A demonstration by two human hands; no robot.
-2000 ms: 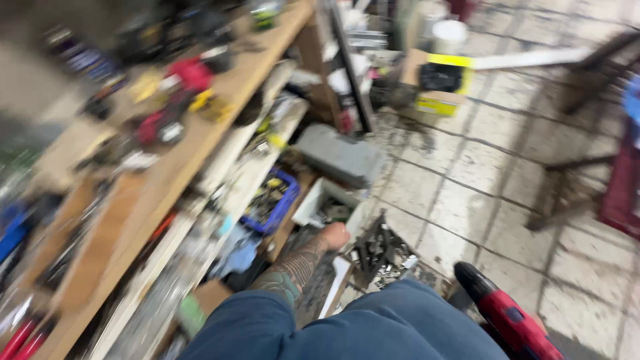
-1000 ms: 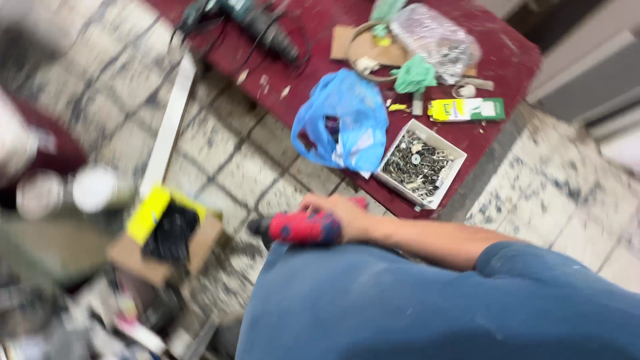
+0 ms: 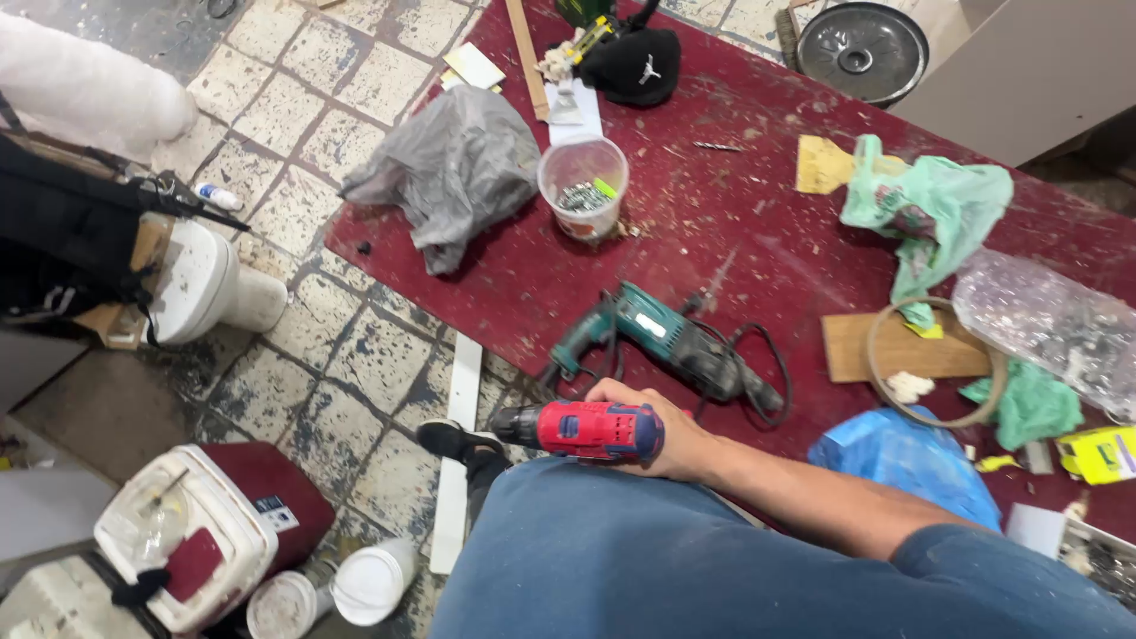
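Observation:
My right hand [image 3: 670, 432] is closed around a red and blue cordless drill [image 3: 590, 430] in front of my body, its chuck pointing left. Just beyond it, a green corded power drill [image 3: 670, 342] lies on the dark red table [image 3: 754, 231]. Farther back stands a clear plastic tub [image 3: 582, 188] with small metal hardware inside, beside a crumpled grey plastic bag [image 3: 466, 169]. A drill bit [image 3: 717, 146] lies on the tabletop. My left hand is out of view.
Right on the table are a blue plastic bag [image 3: 905, 457], a ring-shaped band [image 3: 874, 355] and green bags [image 3: 932, 200]. A black cap [image 3: 632, 67] sits at the back. On the tiled floor at left stand a red and white cooler [image 3: 257, 506], white buckets [image 3: 373, 581] and a toilet [image 3: 191, 284].
The view has swung from the shelves to the red table. My left hand, seen near the shelf bins two seconds ago, is out of view. My right hand still holds the drill seen one second ago.

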